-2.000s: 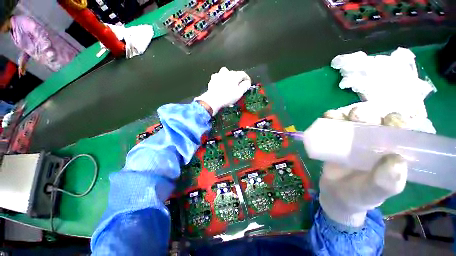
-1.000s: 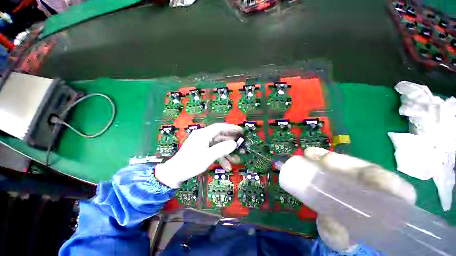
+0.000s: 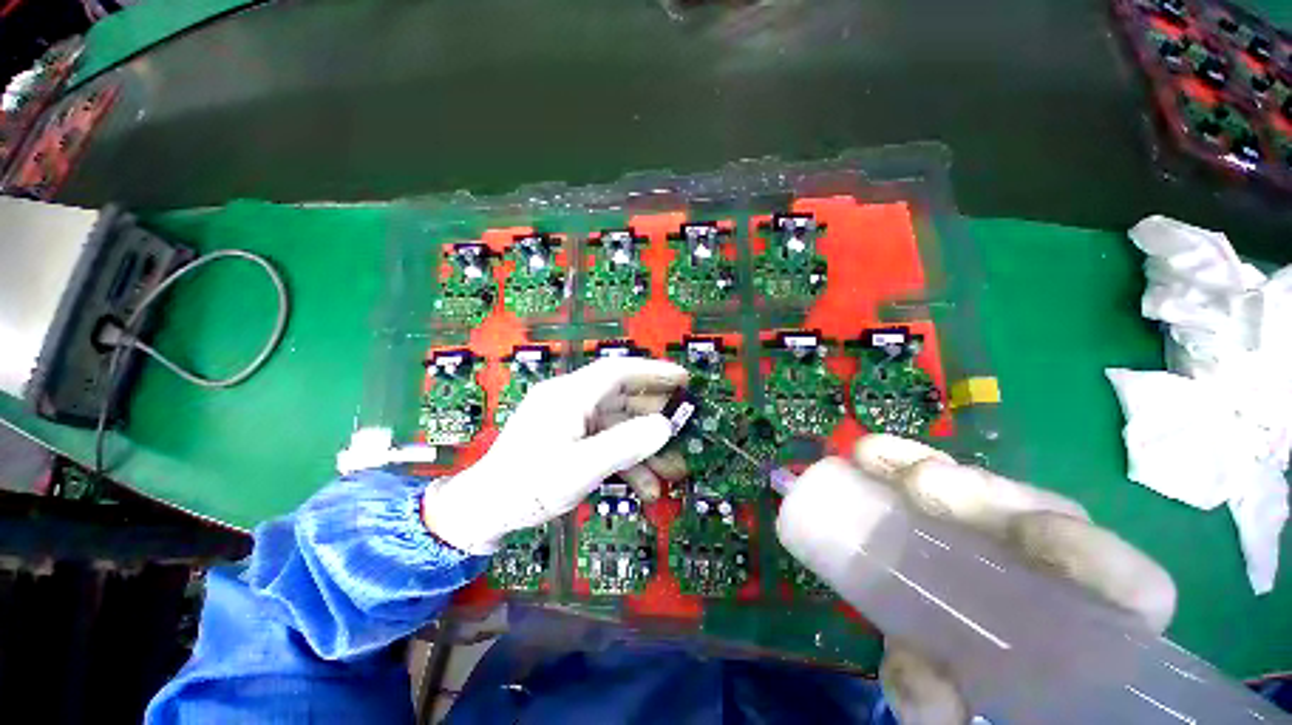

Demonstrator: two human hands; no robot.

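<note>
My left hand (image 3: 567, 439), in a white glove, grips a green circuit board (image 3: 720, 442) by its dark connector end, held over the middle of the tray. My right hand (image 3: 1013, 517), gloved with stained fingertips, holds a large translucent glue tube (image 3: 978, 602). The tube's thin needle (image 3: 745, 453), with a purplish base, points left at the held board; whether the tip touches it is too small to tell. The clear tray (image 3: 956, 305) has red lining and rows of green boards. One red place at its top right holds no board.
A crumpled white cloth (image 3: 1204, 375) lies at the right. A yellow tab (image 3: 975, 391) sits at the tray's right edge. A box-shaped device (image 3: 71, 305) with a grey cable stands at the left. A dark conveyor (image 3: 539, 99) runs behind, with another tray (image 3: 1204, 85) at upper right.
Two seconds ago my left hand was at the tray's top right; it now holds a board over the middle. The needle now points at that board. Since one second ago, hands and tube have barely moved.
</note>
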